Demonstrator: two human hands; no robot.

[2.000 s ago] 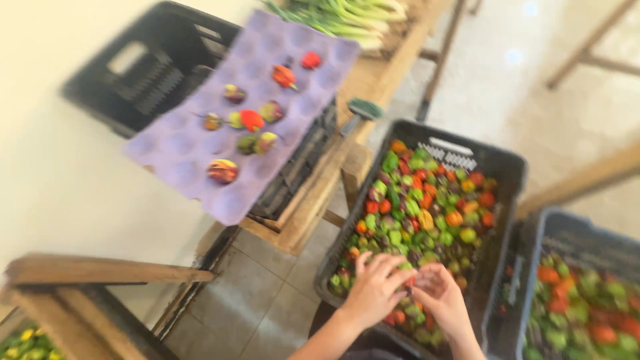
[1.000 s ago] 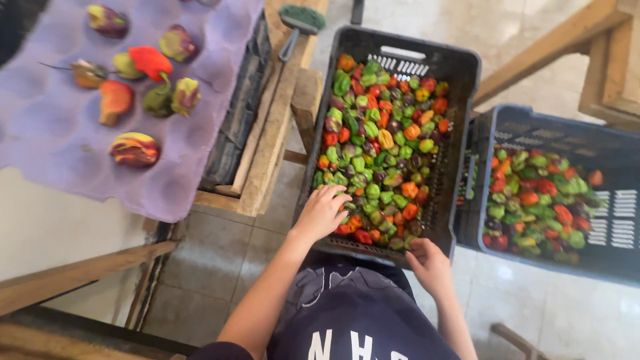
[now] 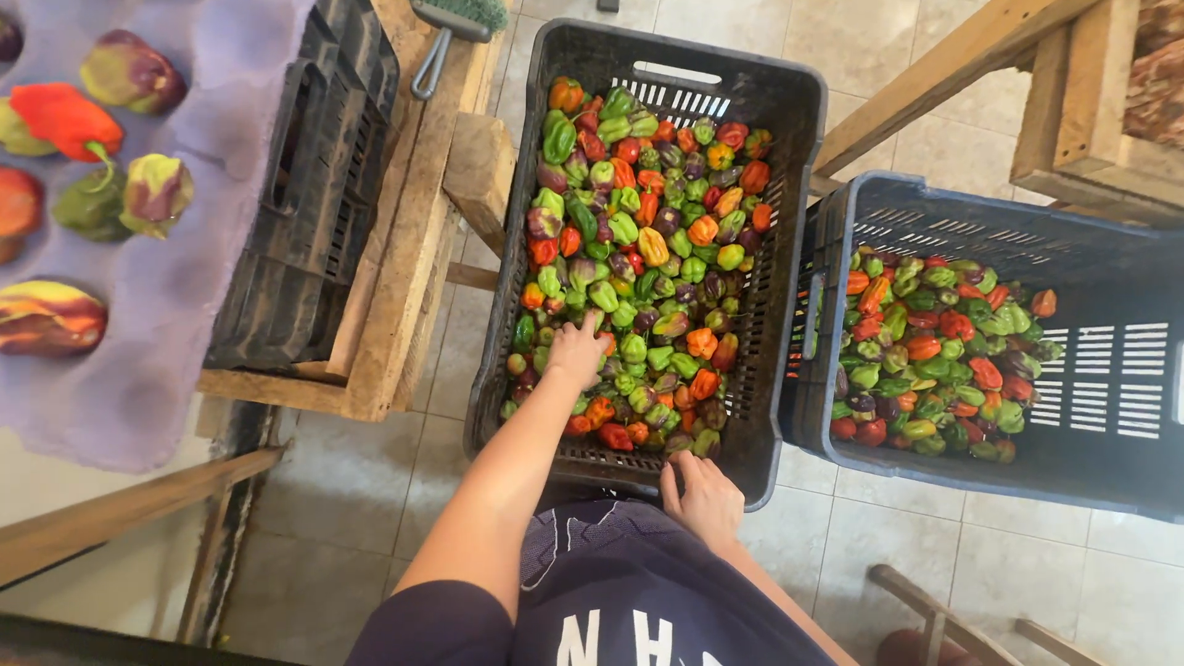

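A black plastic crate [image 3: 797,111] stands before me, filled with small green, red, orange and purple peppers [image 3: 652,245]. My left hand [image 3: 579,351] reaches into its left part, fingertips touching the peppers; whether it grips one cannot be told. At the crate's near edge is my right hand [image 3: 705,495], its fingers bent by the rim and nearest peppers, and what lies under them is hidden. To the upper left, a purple molded tray [image 3: 176,305] holds several larger-looking peppers, among them a red one [image 3: 67,118] and a yellow-and-purple one [image 3: 157,194].
A second dark crate [image 3: 971,486] with mixed peppers adjoins on the right. At left, a black crate [image 3: 277,324] sits under the tray on a wooden table [image 3: 375,370], near a green-bristled brush [image 3: 462,17]. Wooden frames [image 3: 953,83] rise at upper right, above the tiled floor [image 3: 888,527].
My hands, close together over the peppers two seconds ago, are now apart: the left among the peppers, the right at the near rim. The view has shifted.
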